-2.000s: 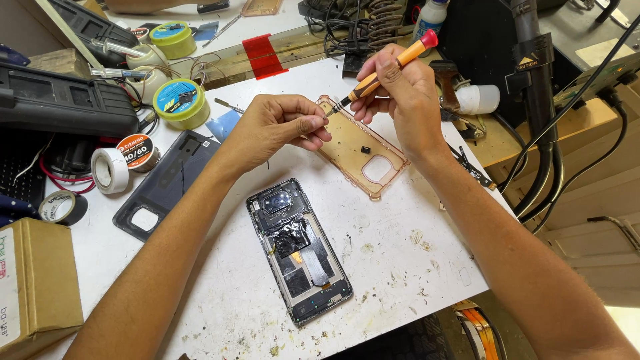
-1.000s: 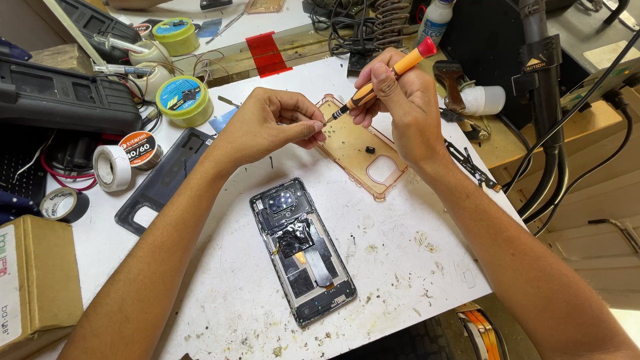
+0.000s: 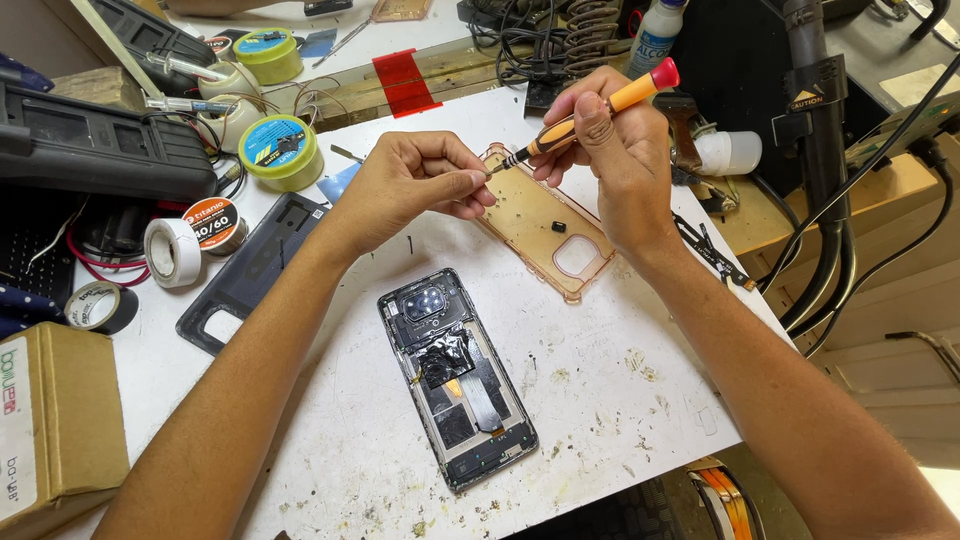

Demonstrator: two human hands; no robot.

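Observation:
My right hand (image 3: pixel 619 150) holds a precision screwdriver (image 3: pixel 551 140) with an orange and black handle and a red cap, its tip pointing down to the left. At that tip, the thumb and fingers of my left hand (image 3: pixel 427 184) are pinched together; whether a tiny part is between them cannot be told. Below lies an opened smartphone (image 3: pixel 480 397), its inside facing up, with black film over its middle. A clear pinkish phone case (image 3: pixel 525 221) lies under and beyond my hands, with tiny screws and a small black part (image 3: pixel 559 226) on it. The phone's back cover (image 3: pixel 247 277) lies partly behind my left forearm.
At left are a solder spool (image 3: pixel 217 225), white tape (image 3: pixel 171 253), black tape (image 3: pixel 103 307), a yellow-green flux tin (image 3: pixel 281 154) and a cardboard box (image 3: pixel 79 420). Tweezers (image 3: pixel 709 247) lie by my right forearm. A brush (image 3: pixel 679 127), an alcohol bottle (image 3: pixel 658 37) and cables stand beyond the white tabletop (image 3: pixel 600 442).

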